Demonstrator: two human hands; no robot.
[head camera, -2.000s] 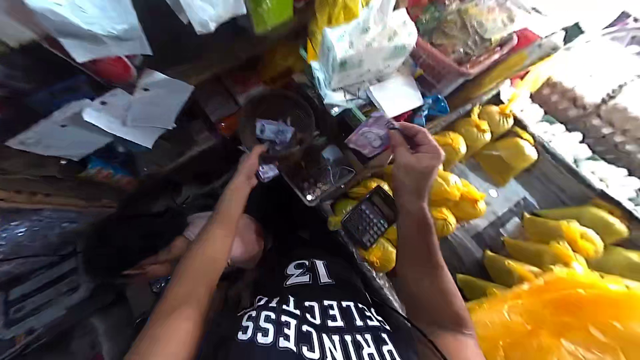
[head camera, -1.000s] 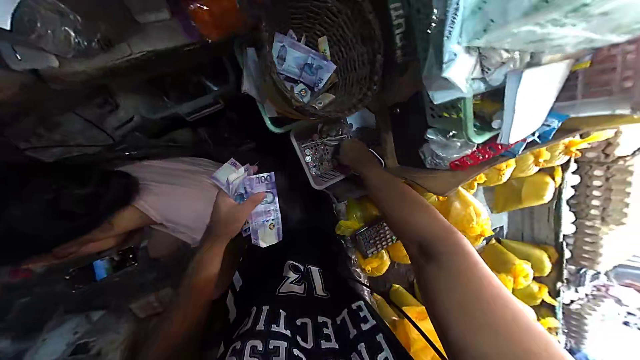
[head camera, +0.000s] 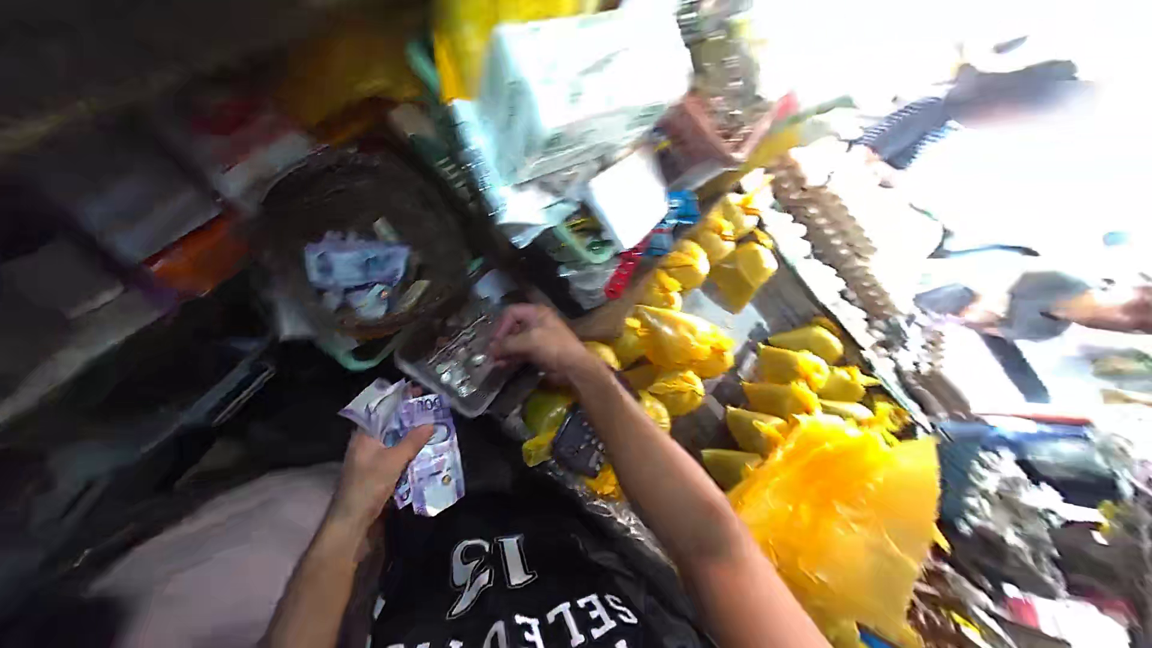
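My left hand (head camera: 373, 472) grips several purple and white banknotes (head camera: 430, 454), which stick out past the thumb over my black shirt. My right hand (head camera: 531, 340) is over the right side of a clear plastic tray of coins (head camera: 463, 360), fingers bent down; whether a coin is between them cannot be told. Up and left of the tray is a round woven basket (head camera: 270, 202) with banknotes (head camera: 355, 263) lying inside. A dark calculator (head camera: 578, 443) lies beneath my right forearm, beside yellow plastic bags.
Tied yellow bags (head camera: 679, 342) line the counter at right, with a large yellow plastic bag (head camera: 846, 513) nearer me. Egg trays (head camera: 823, 225) stand beyond. A pack in pale plastic (head camera: 585, 90) and a white card (head camera: 627, 198) are above the tray. People are blurred at far right.
Two seconds ago my right hand held up a purple banknote and my left hand looked empty; now the left holds several notes. The right hand has moved down to the coin tray. The view has shifted.
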